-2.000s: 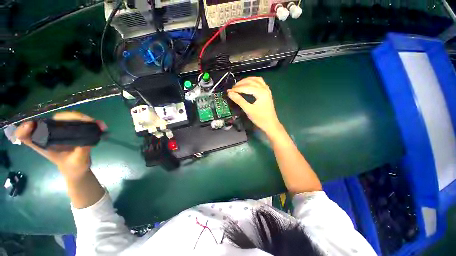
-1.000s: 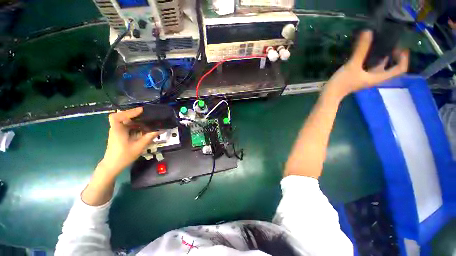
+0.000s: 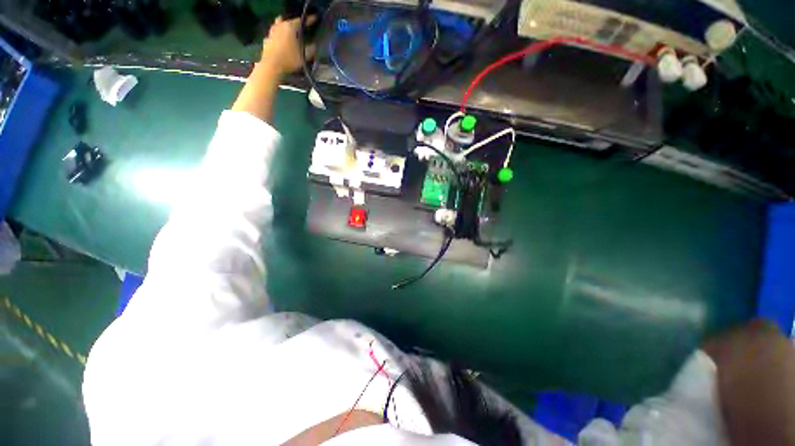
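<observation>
The test fixture's black base plate [image 3: 401,237] lies on the green mat. It carries a white socket block [image 3: 383,170], a red switch [image 3: 357,217] and green circuit boards [image 3: 436,187]. A dark block [image 3: 375,120] stands behind the socket. A bundled black cord [image 3: 471,205] lies over the boards, and its free end [image 3: 410,283] hangs over the plate's front edge. My left hand [image 3: 286,45] reaches to the dark area at the top, behind a black cable; its fingers are partly hidden and what it holds is unclear. My right forearm is blurred at the lower right; the hand is cut off.
The beige instrument [image 3: 601,39] with a red lead stands on the shelf behind, beside a blue wire coil [image 3: 383,43]. Green round tops [image 3: 468,124] stand behind the boards. A white scrap [image 3: 115,84] and a black object [image 3: 83,163] lie at left. Blue bins [image 3: 778,261] edge both sides.
My left hand has left the socket area and moved up and back. My right hand, last seen with a dark item above the blue tray, has dropped out of view. The view has shifted left.
</observation>
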